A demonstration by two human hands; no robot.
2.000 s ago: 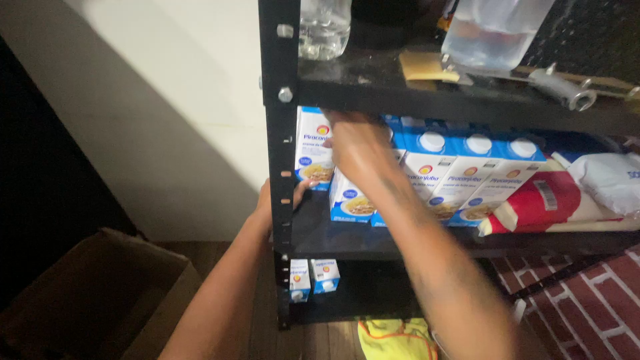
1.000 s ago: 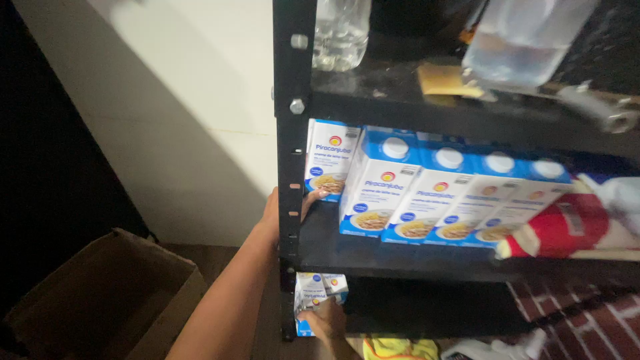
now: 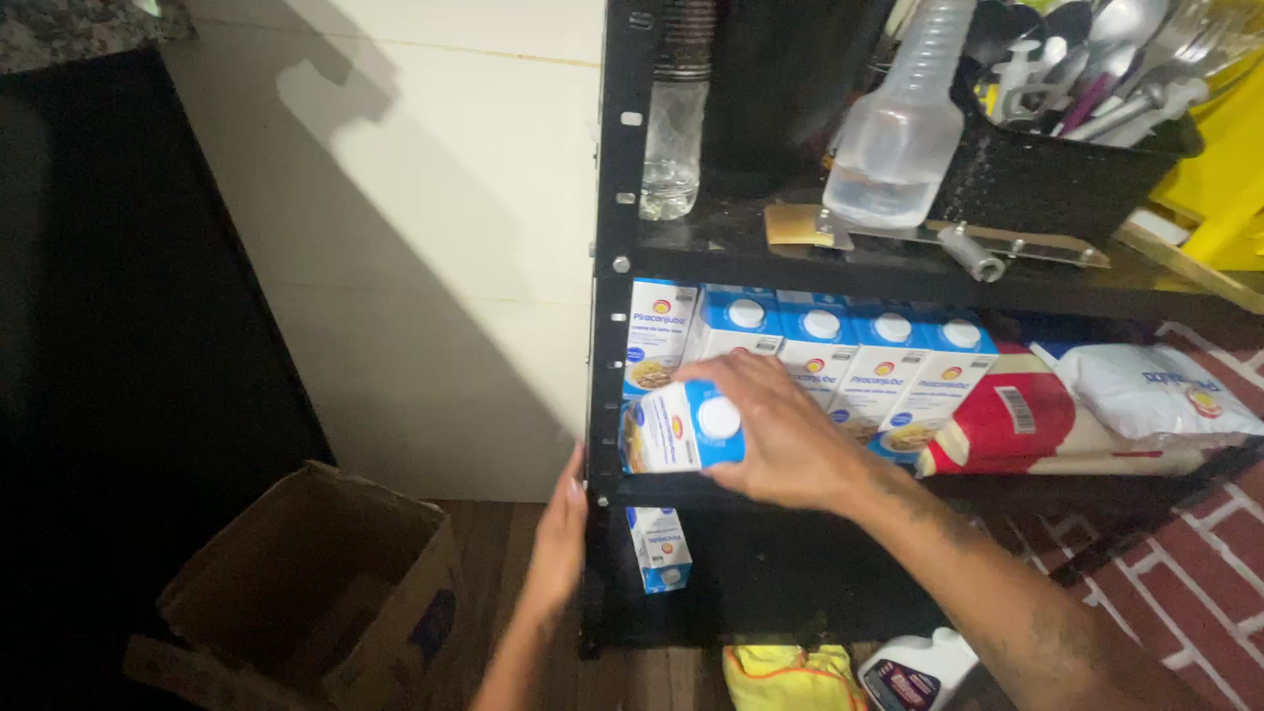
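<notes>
My right hand [image 3: 780,434] grips a blue and white cream carton [image 3: 667,430] by its capped end, tilted on its side at the front left of the middle shelf [image 3: 770,494]. Behind it a similar carton [image 3: 657,331] stands against the left post, and a row of upright cartons [image 3: 889,380] reaches to the right. One more carton [image 3: 660,548] lies on the lower shelf, its cap towards me. My left hand [image 3: 565,528] is beside the outer side of the shelf's black metal post [image 3: 612,355], its fingers partly hidden; whether it touches the post is unclear.
An open cardboard box [image 3: 316,583] sits on the floor at left. Red and cream packaging [image 3: 997,415] and a white bag [image 3: 1136,390] lie right of the cartons. Above are a spray bottle [image 3: 894,148] and a black utensil bin [image 3: 1057,173]. A yellow cloth [image 3: 790,676] and white jug [image 3: 918,671] are below.
My right hand has moved up from the lower shelf, where it was at two cartons a second ago, to the middle shelf with a carton in it. One carton remains below.
</notes>
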